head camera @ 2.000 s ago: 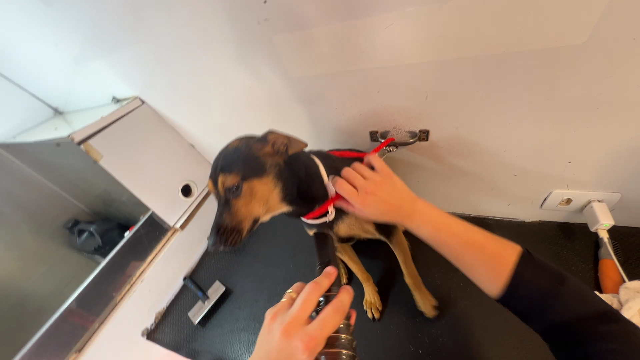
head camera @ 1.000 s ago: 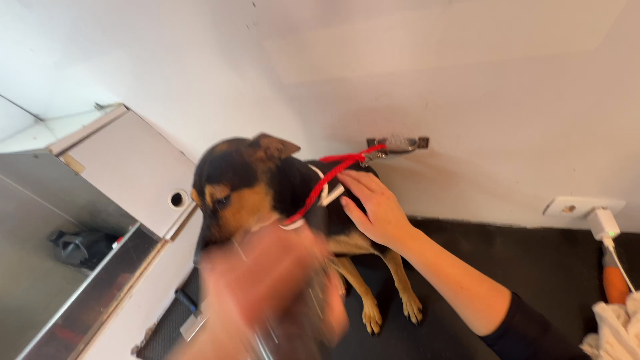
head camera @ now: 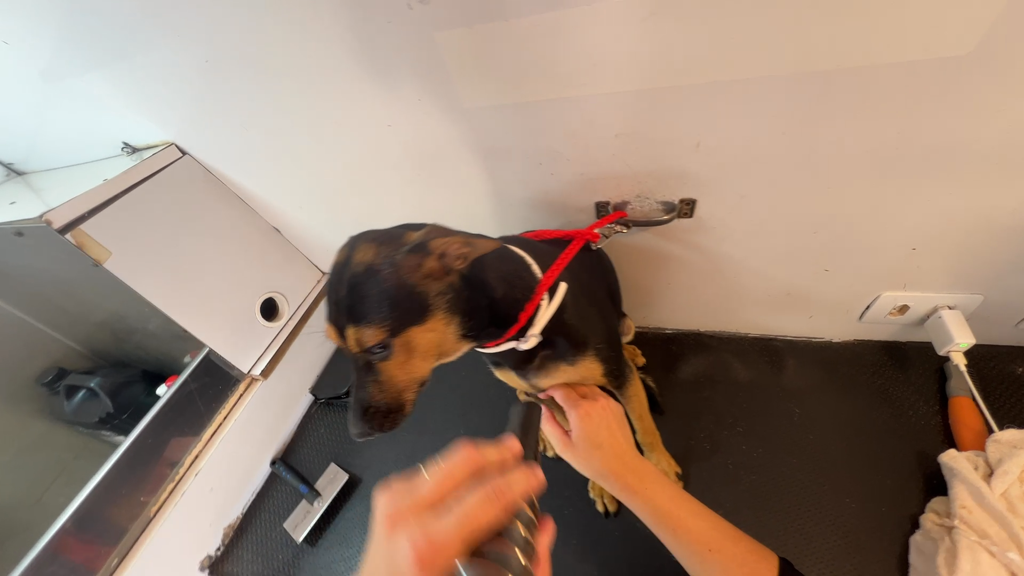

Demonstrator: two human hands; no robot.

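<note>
A black and tan dog (head camera: 408, 296) sits on a black rubber mat (head camera: 760, 416), its head turned down to the left. Around its neck are a white collar (head camera: 528, 340) and a red rope lead (head camera: 560, 272), clipped to a metal handle (head camera: 652, 213) on the wall. My left hand (head camera: 456, 508), blurred, grips a dark ribbed dryer hose (head camera: 512, 544), its black nozzle (head camera: 526, 424) pointing up at the dog's chest. My right hand (head camera: 588, 424) holds one of the dog's front legs (head camera: 552, 408) below the chest, close to the nozzle.
A slicker brush (head camera: 316, 502) lies on the mat at lower left. Beyond it stand a white box with a round hole (head camera: 216, 256) and a metal basin (head camera: 48, 448) holding a dark jug (head camera: 104, 396). At right are a wall socket with charger (head camera: 950, 330), an orange-handled tool (head camera: 966, 420) and a beige towel (head camera: 976, 504).
My right hand has gone from the dog's collar and shoulder down to its front leg. My left hand has kept the hose and moved about with it.
</note>
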